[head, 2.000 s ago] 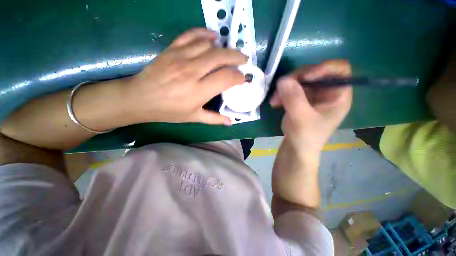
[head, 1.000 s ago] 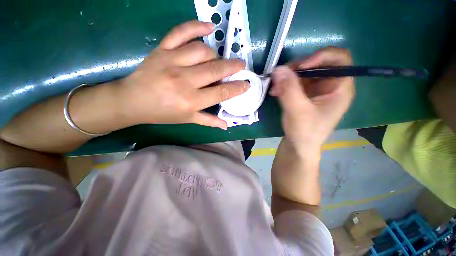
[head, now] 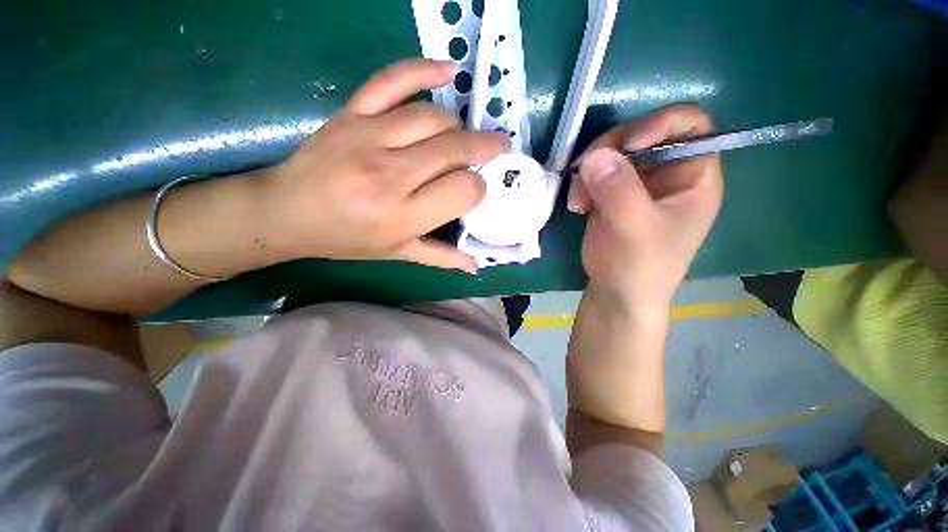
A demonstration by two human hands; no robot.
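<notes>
A white plastic housing [head: 507,213] lies on the green bench near its front edge, its round end towards me, with a small dark recess in the disc. My left hand [head: 390,171] rests on the left side of the housing, fingertips on the disc and squared foot, steadying it. My right hand [head: 650,203] holds dark tweezers [head: 728,141] like a pen, with the shaft pointing right. The tweezer tips are at the disc's right edge; whether they hold anything is too small to tell. A white strip with dark round spots [head: 458,49] lies under or beside the housing's arm.
The green bench [head: 187,83] has a curved white line across it. A person's yellow sleeve [head: 884,322] is at the right. Below are grey floor with yellow lines, a cardboard box [head: 757,473] and blue crates [head: 832,497]. A blue edge shows at the top right.
My left fingers have drawn back leftward, uncovering the dark recess. The tweezer shaft has tilted, its rear end now higher and further left. The spotted strip has shifted slightly.
</notes>
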